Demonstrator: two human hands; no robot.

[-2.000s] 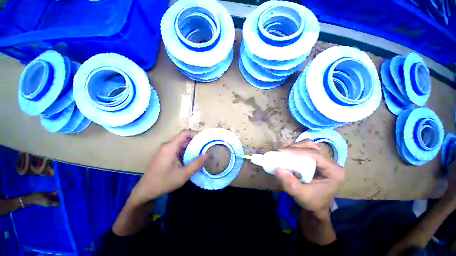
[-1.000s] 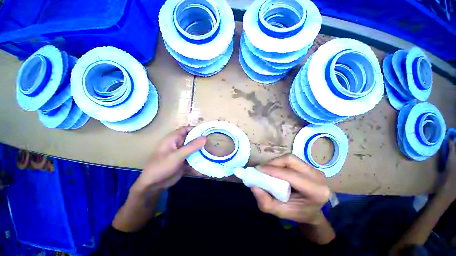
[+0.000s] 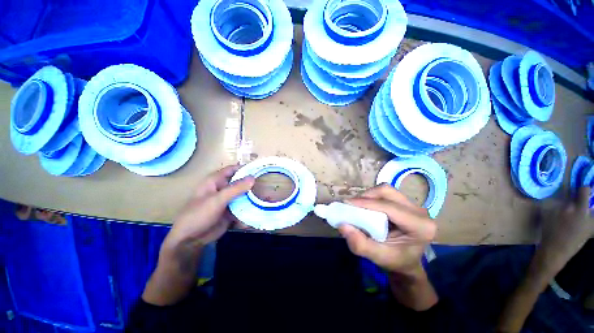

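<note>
My left hand (image 3: 205, 211) holds a pale flanged ring (image 3: 273, 218) by its left side, thumb on the brim near the collar. The ring is above the bench's near edge, its top face towards me. My right hand (image 3: 394, 229) grips a white glue bottle (image 3: 360, 220). Its nozzle points left and is at the right edge of the ring's brim; whether it touches is hard to tell. A loose single ring (image 3: 438, 188) lies on the bench behind my right hand, which partly hides it.
Leaning stacks of flanged rings (image 3: 130, 149) stand along the far side and at right of the tan bench (image 3: 215, 130). A blue parts crate (image 3: 84, 39) is at far left. Another person's arm (image 3: 553, 253) reaches in at right, beside more rings.
The bottle has moved from the ring's right side to its near brim, then back up to its right edge. The ring has tilted. The other person's arm has moved further in.
</note>
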